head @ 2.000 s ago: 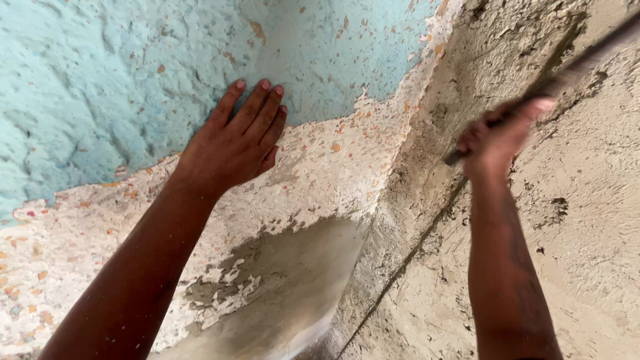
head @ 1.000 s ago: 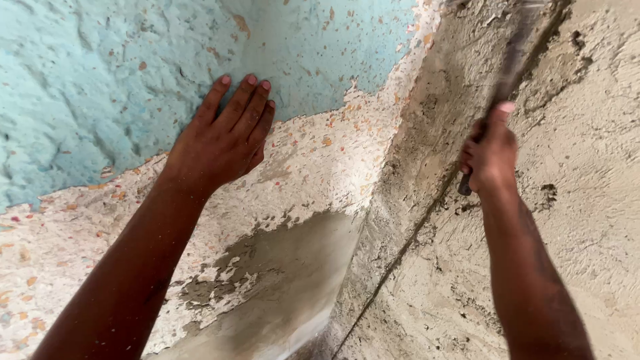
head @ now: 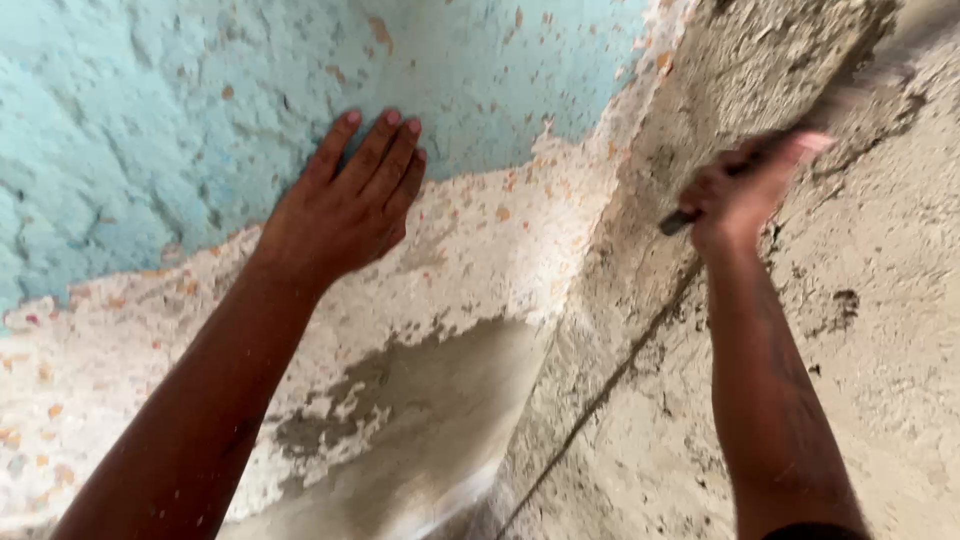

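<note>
My left hand point(head: 349, 195) lies against the wall where turquoise paint point(head: 465, 82) meets bare pale plaster point(head: 480, 247). Its fingers are slightly apart and it holds nothing. On the right, my right hand point(head: 742, 187) grips the dark handle point(head: 679, 221) of a long tool. The tool's far part point(head: 885, 67) is blurred, so its kind cannot be told. It points to the upper right, over the rough grey-brown plaster strip point(head: 795, 67) beside the corner.
A dark groove point(head: 592, 409) runs diagonally through the rough plaster from the bottom centre toward my right hand. Coarse beige plaster point(head: 885, 360) covers the right side. Below my left hand is a smooth grey patch point(head: 450, 382) with ragged edges.
The tool in my right hand stood more upright a second ago and now slants to the upper right. My left hand has stayed against the wall.
</note>
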